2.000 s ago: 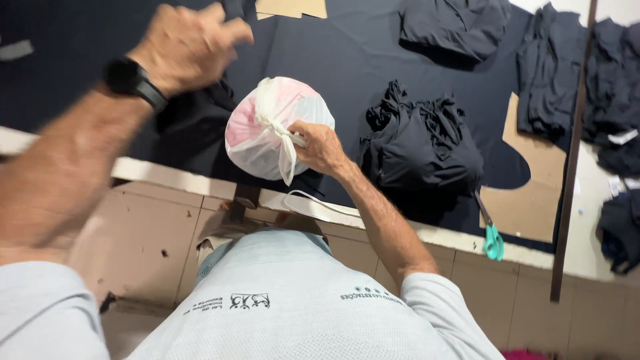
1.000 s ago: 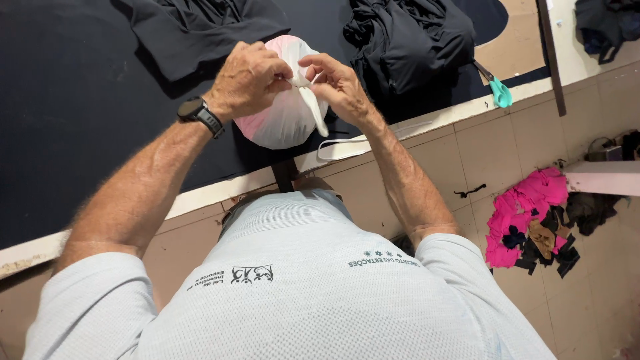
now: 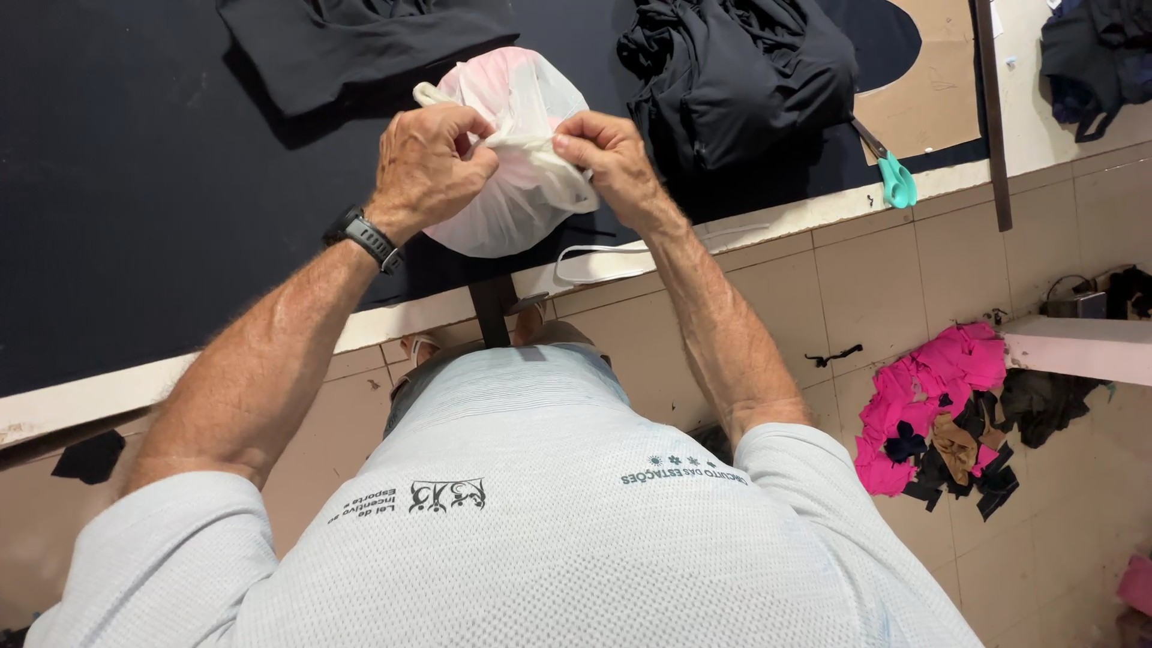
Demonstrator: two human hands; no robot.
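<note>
A thin white plastic bag [image 3: 504,211] with something pink and white inside rests on dark fabric near the table's front edge. My left hand [image 3: 432,162], a black watch on its wrist, pinches the gathered top of the bag from the left. From the other side my right hand [image 3: 612,162] grips the bag's twisted plastic between thumb and fingers. One looped handle stands out at the bag's upper left, and another loop hangs below my right fingers. Whether a knot remains between the hands cannot be told.
Bundled black fabric [image 3: 738,90] lies right of the bag, folded black fabric [image 3: 360,54] behind left. Teal-handled scissors [image 3: 896,180] overhang the white table edge [image 3: 144,389] near a brown paper pattern [image 3: 945,81]. Pink and dark scraps [image 3: 936,387] lie on the tiled floor.
Two seconds ago my left hand was raised away from the bag; now both hands are on its top. Since one second ago, the gathered plastic has been spread wider between them.
</note>
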